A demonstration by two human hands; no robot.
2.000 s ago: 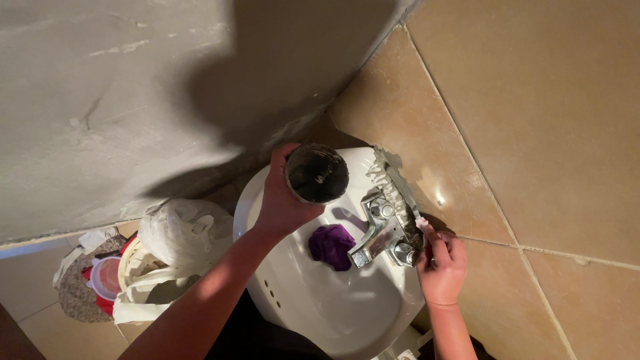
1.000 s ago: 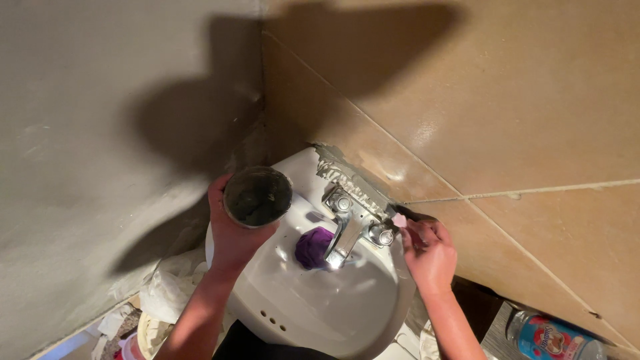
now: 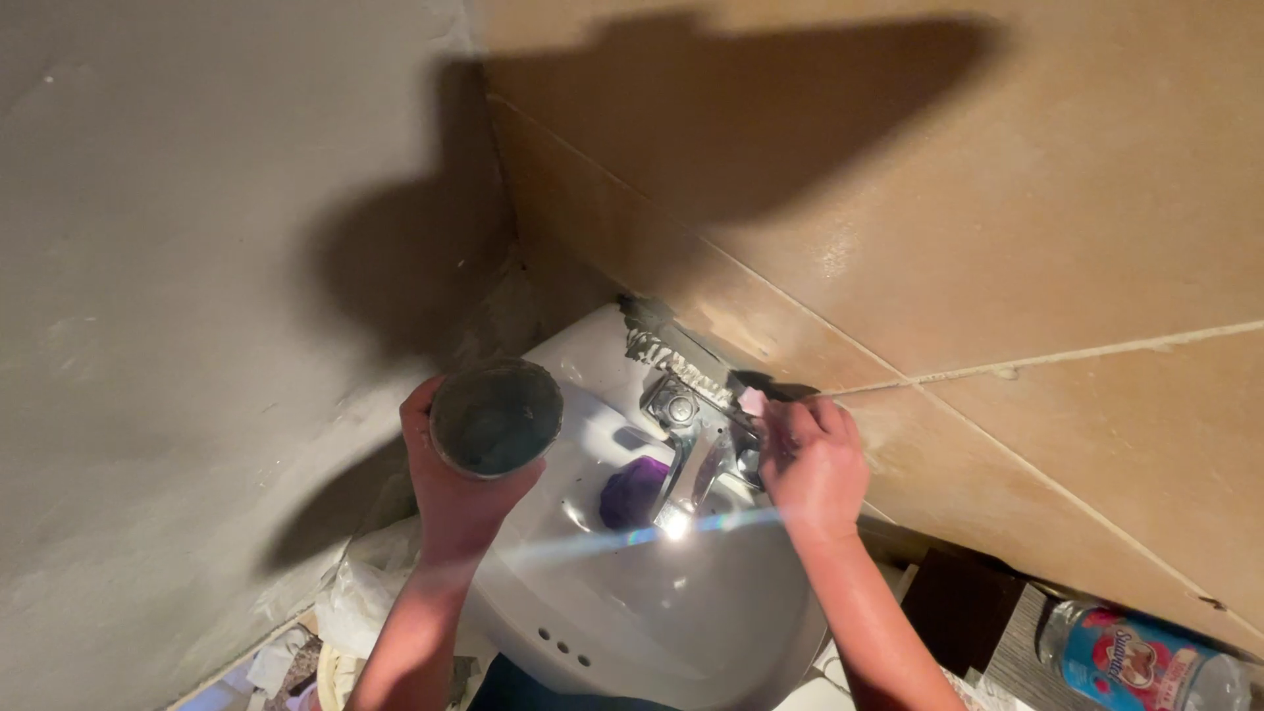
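A round cup [image 3: 496, 419] with a dark, stained inside is gripped by my left hand [image 3: 459, 494], over the left part of the white sink [image 3: 681, 602]. Behind the chrome faucet [image 3: 691, 444], my right hand [image 3: 815, 454] pinches a small pale pink piece [image 3: 752, 401], its kind unclear, at the right end of a ridged strip of whitish paste [image 3: 681, 363]. That strip runs along the sink's back ledge beside the wall, with dark residue around it. A bunched purple cloth [image 3: 632, 492] lies in the basin, left of the spout.
Tan tiles [image 3: 1066, 197] cover the right wall; a gray wall [image 3: 178, 326] stands at left. A clear bottle with a blue and red label [image 3: 1136, 657] lies at lower right beside a dark box [image 3: 963, 612]. White plastic bags [image 3: 360, 602] are at lower left.
The view has swung, bringing the bottle into sight at lower right. My left hand keeps its hold on the cup, and my right hand stays near the faucet's right side.
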